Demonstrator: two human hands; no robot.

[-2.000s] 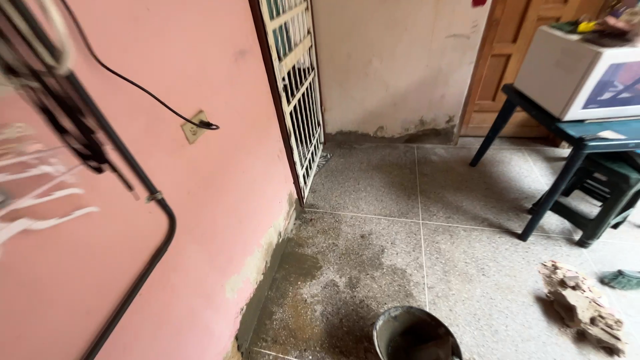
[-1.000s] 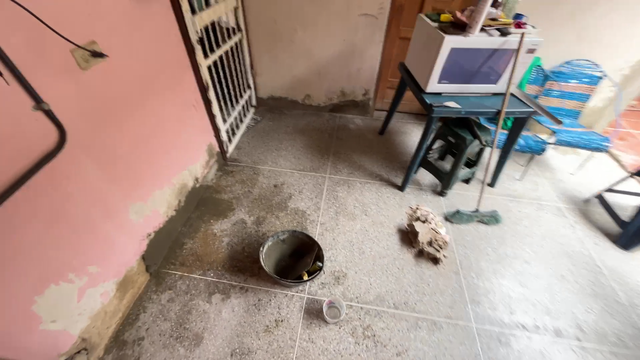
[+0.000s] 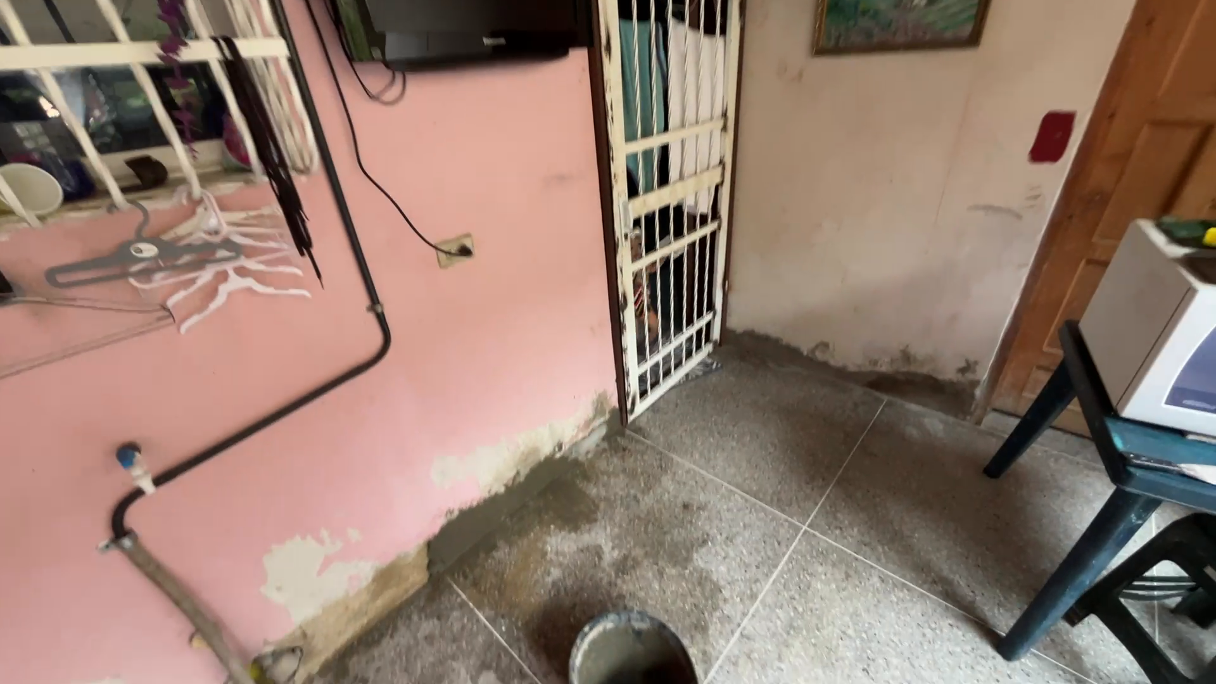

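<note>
Neither of my hands shows in the view. A dark bucket (image 3: pixel 632 651) with grey residue on its inner wall stands on the speckled floor (image 3: pixel 722 475) at the bottom edge, partly cut off. Left of it, the foot of the pink wall (image 3: pixel 513 313) carries a strip of wet-looking grey mortar (image 3: pixel 508 513). Above and beside that strip the paint has peeled, and bare tan wall (image 3: pixel 375 603) is exposed at its left end. Damp, sandy patches mark the floor beside the mortar.
A white barred metal gate (image 3: pixel 674 209) stands beyond the pink wall. Blue-green table (image 3: pixel 1111 456) with a microwave (image 3: pixel 1164 323) at right, dark stool (image 3: pixel 1149 598) below. Black pipe (image 3: pixel 275 413), socket (image 3: pixel 455 251) and hangers (image 3: pixel 142 252) line the pink wall; a wooden door (image 3: pixel 1111 218) is behind.
The view has swung left and up since one second ago, bringing the hangers and window bars in. The small round container, rubble and mop seen then are now out of frame.
</note>
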